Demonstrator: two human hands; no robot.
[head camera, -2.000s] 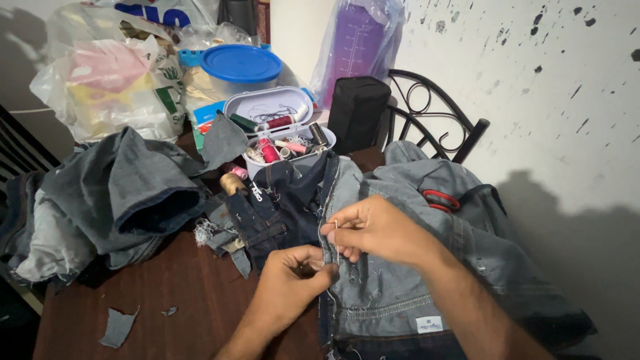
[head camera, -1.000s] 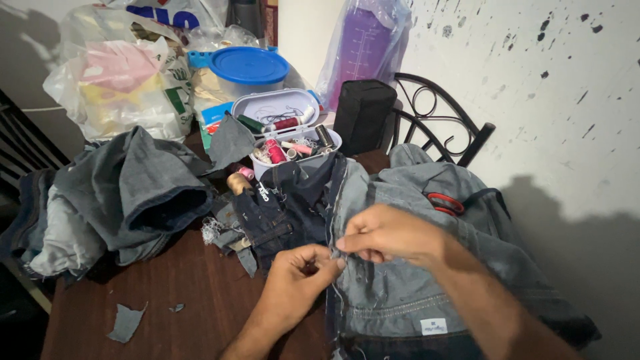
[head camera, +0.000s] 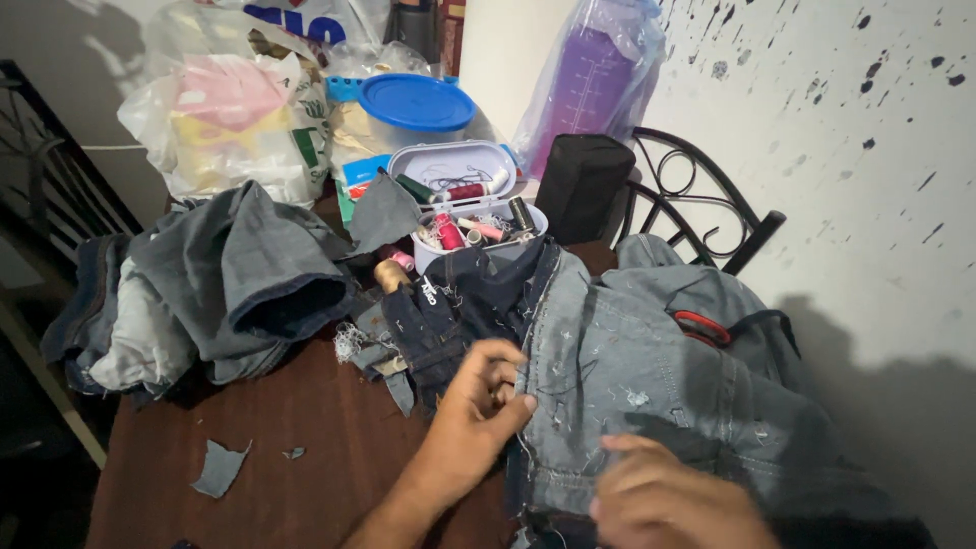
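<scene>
A grey-blue denim garment, turned inside out with loose threads along its seams, lies over the table's right side. At its left seam edge my left hand pinches the fabric between thumb and curled fingers. My right hand, blurred, hovers over the lower part of the denim with its fingers bent; whether it holds a needle or thread cannot be made out. Red-handled scissors rest partly covered in the folds. Behind the garment an opened sewing box holds thread spools, with a tan spool beside it.
Folded denim is heaped at the left, and a denim scrap lies on the brown table. Behind stand plastic bags, a blue-lidded tub, a black case and a bagged purple bottle. A metal chair is behind the garment.
My right hand has left the seam beside my left hand and moved down and to the right over the garment. My left hand remains at the seam edge.
</scene>
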